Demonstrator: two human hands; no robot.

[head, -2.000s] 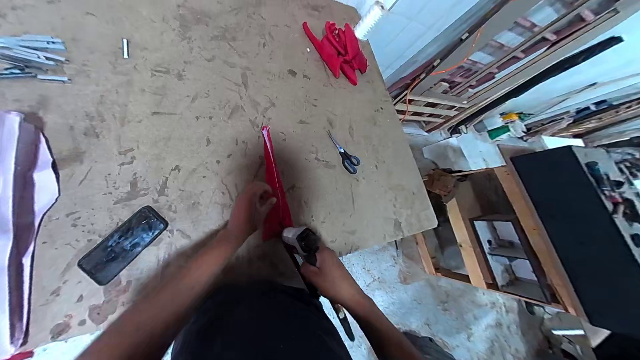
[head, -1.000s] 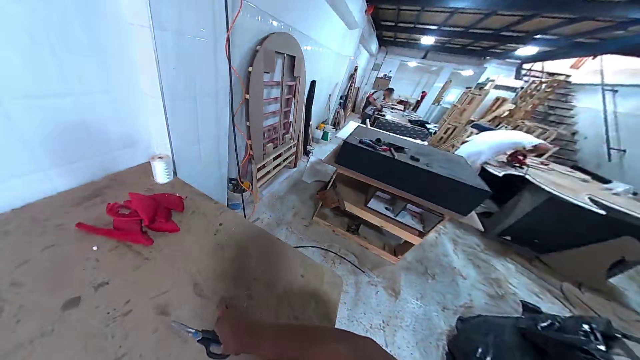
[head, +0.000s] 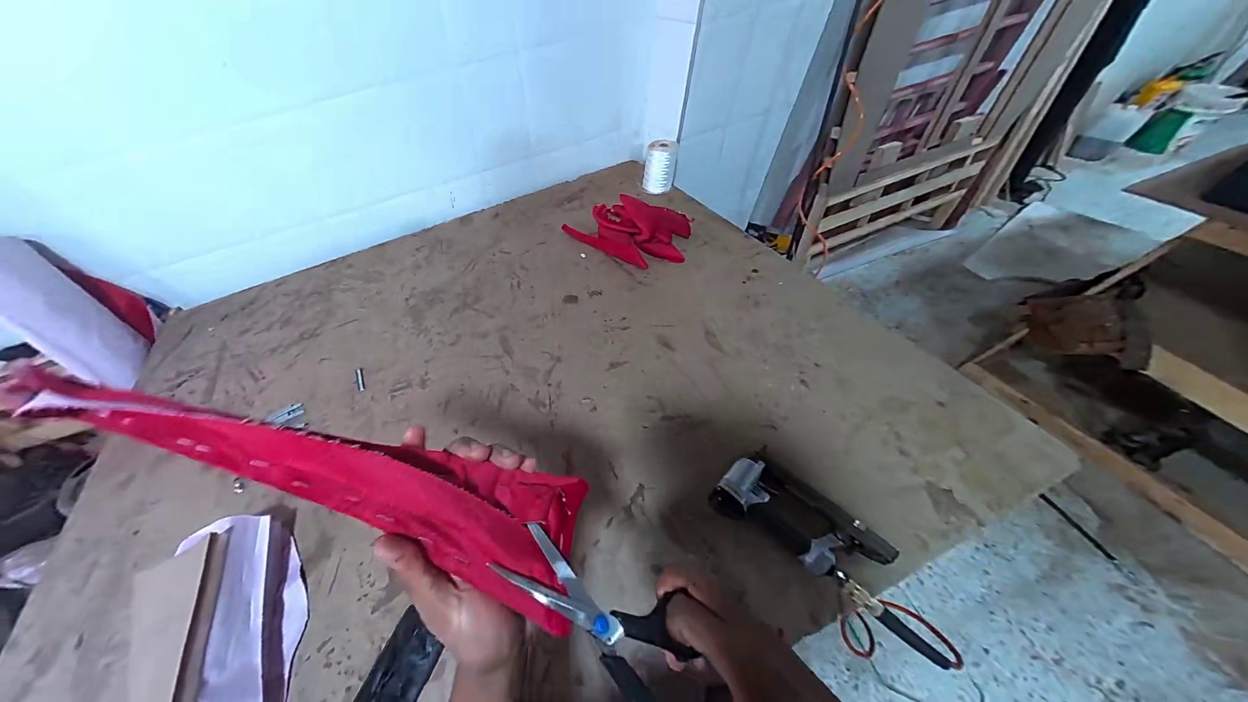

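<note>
My left hand (head: 458, 604) grips a long strip of red fabric (head: 370, 478) near its right end, thumb below and fingertips over the top edge. Rows of staples or stitches run along the strip, which reaches the left edge of view. In my right hand (head: 697, 624) are scissors (head: 597, 619) with black handles, their blades parted at the strip's right end. A pneumatic staple gun (head: 799, 517) lies on the table to the right of my right hand. A black phone (head: 402, 655) lies partly hidden below my left hand.
On the worktable (head: 487, 331), crumpled red fabric (head: 629, 232) and a white thread spool (head: 660, 167) sit near the wall. Staple strips (head: 286, 414) lie left. A board (head: 175, 614) with pale fabric is at lower left. Wooden frames (head: 907, 185) lean beyond the table.
My right hand has let go of the staple gun and now holds the scissors, which lay on the table. The red strip is lifted in my left hand. The view has swung away and back.
</note>
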